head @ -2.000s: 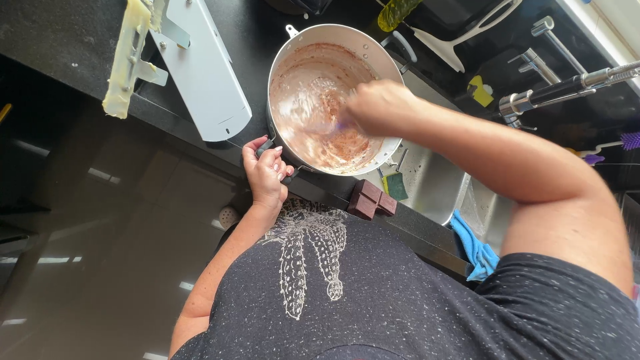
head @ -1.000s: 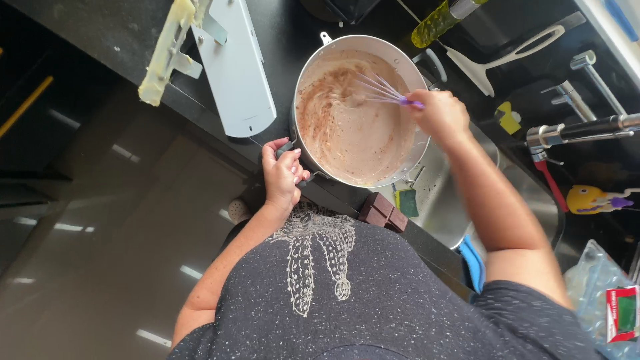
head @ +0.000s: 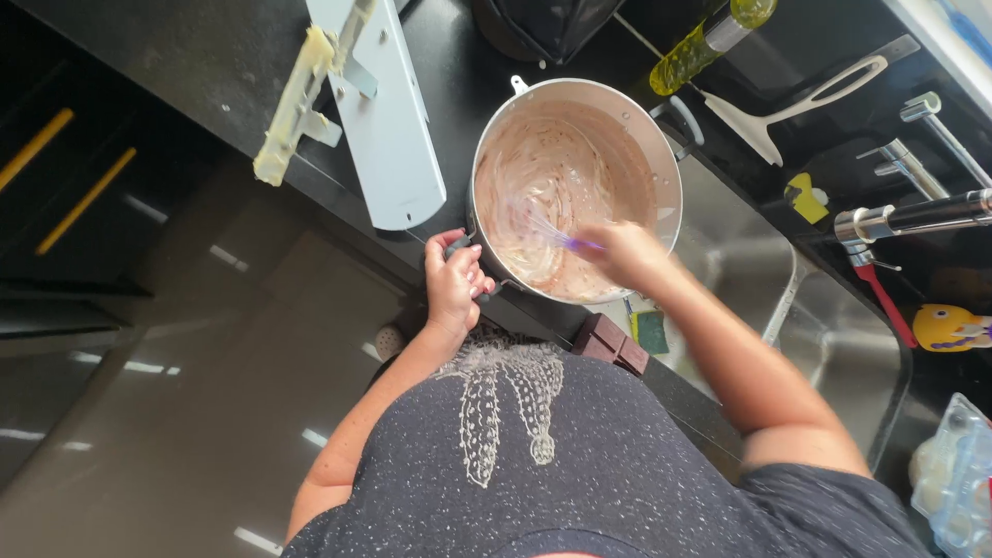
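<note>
A large metal pot (head: 496,128) stands at the edge of the dark counter, holding a light brown, streaky mixture (head: 620,167). My left hand (head: 457,279) is closed around the pot's dark side handle (head: 459,246). Over the right part of the pot, my right hand (head: 624,252) grips the purple handle of a whisk (head: 583,245); its wires are blurred and reach into the mixture. Just below the pot, near my shirt, lie thick blocks of dark chocolate (head: 611,341). A green and yellow sponge (head: 651,332) sits beside them at the sink.
A white metal plate (head: 395,147) and a yellowish smeared bar (head: 291,116) lie left of the pot. To the right are a double sink (head: 841,364), a faucet (head: 891,223), a white spatula (head: 744,124) and a bottle of yellow-green liquid (head: 697,56). An egg carton (head: 957,473) is at lower right.
My right hand and the whisk have moved left and down, deeper over the pot, since one second ago. My left hand stays on the handle. The mixture's streaks have changed.
</note>
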